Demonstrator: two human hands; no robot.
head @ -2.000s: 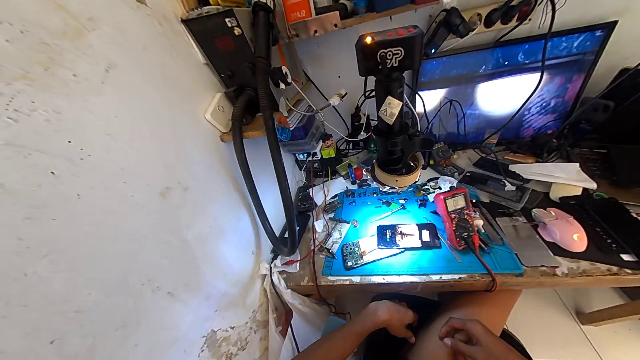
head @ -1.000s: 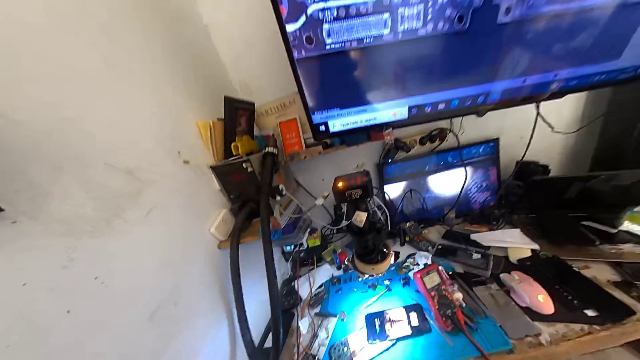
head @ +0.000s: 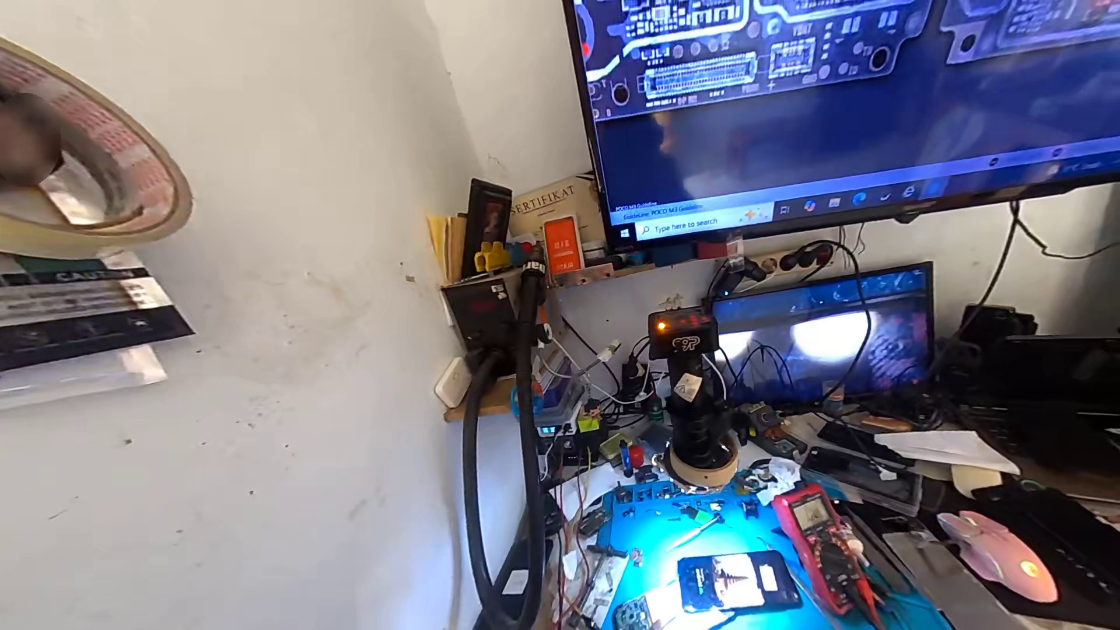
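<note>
Neither of my hands shows in the head view now. A smartphone (head: 739, 582) with its screen lit lies on a blue work mat (head: 652, 534) under bright light. Just left of it, partly cut off by the lower edge, is a circuit board (head: 633, 614). A red multimeter (head: 821, 547) rests to the right of the phone, with its probe leads beside it. Above the mat stands a black microscope (head: 696, 402) with a pale ring around its lower end. A thin tool (head: 696, 532) lies on the mat behind the phone.
A large monitor (head: 787, 149) on the wall shows a circuit board picture, with a smaller monitor (head: 822, 337) below. A black hose (head: 472, 490) hangs at the left wall. Right of the multimeter lies a pink mouse (head: 1002, 556). A roll of tape (head: 171, 188) is at upper left.
The view has swung upward since two seconds ago. Both my hands, seen earlier below the table edge, are out of view. The tape roll has come into view.
</note>
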